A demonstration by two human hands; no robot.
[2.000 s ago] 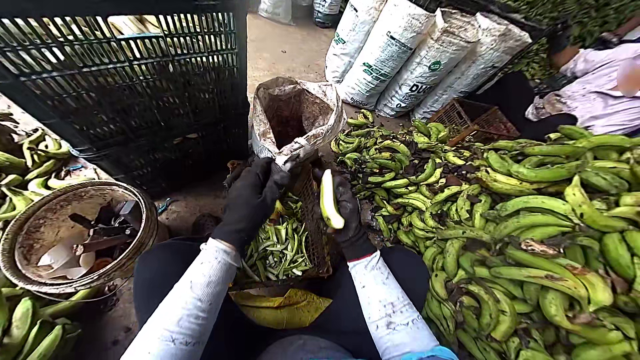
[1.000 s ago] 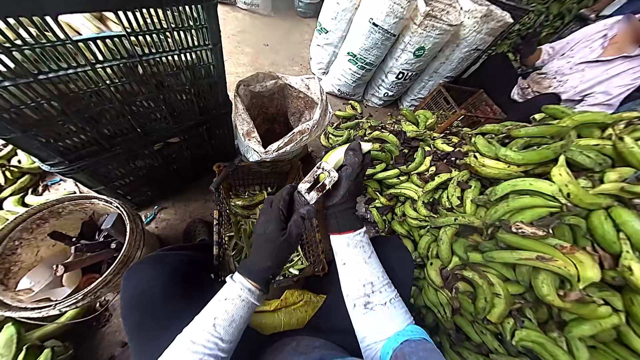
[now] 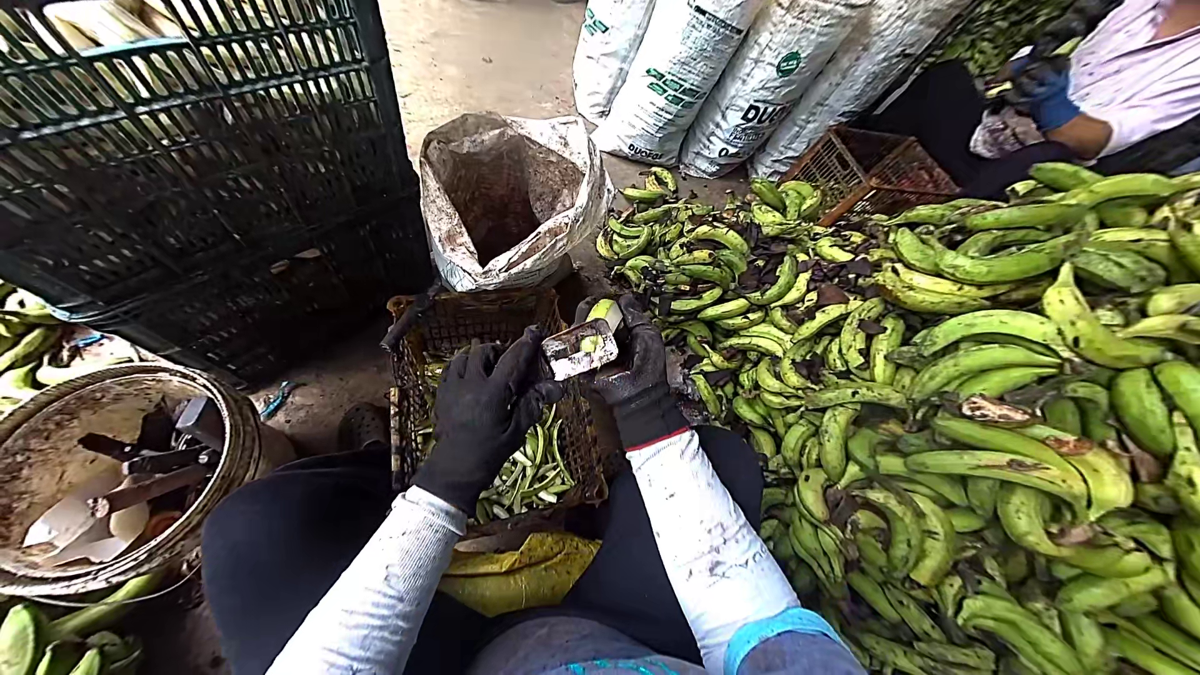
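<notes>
Both my hands wear dark gloves and meet above a brown plastic crate point(image 3: 592, 459) that holds green and pale peel strips point(image 3: 539, 469). My left hand point(image 3: 487, 408) grips a small rectangular frame-shaped tool point(image 3: 581, 350), soiled whitish, by its left end. Inside its opening a bit of green shows. Held in my right hand point(image 3: 639, 375) is a green plantain point(image 3: 607, 311), its upper end sticking out by the thumb; fingers and tool hide the rest. Just beyond the crate stands an open white woven sack point(image 3: 516, 202), stained brown inside.
Green plantains point(image 3: 994, 459) are heaped at the right. Stacked dark crates point(image 3: 206, 159) stand at the left, above a round tub point(image 3: 56, 422) with knives. Full white sacks point(image 3: 675, 80) lean at the back, near a small crate point(image 3: 867, 173) and another person point(image 3: 1116, 89).
Two seconds ago the plantain stood upright in my right hand while my left hand was at the sack's rim. Since then my left hand has come to the plantain with the tool.
</notes>
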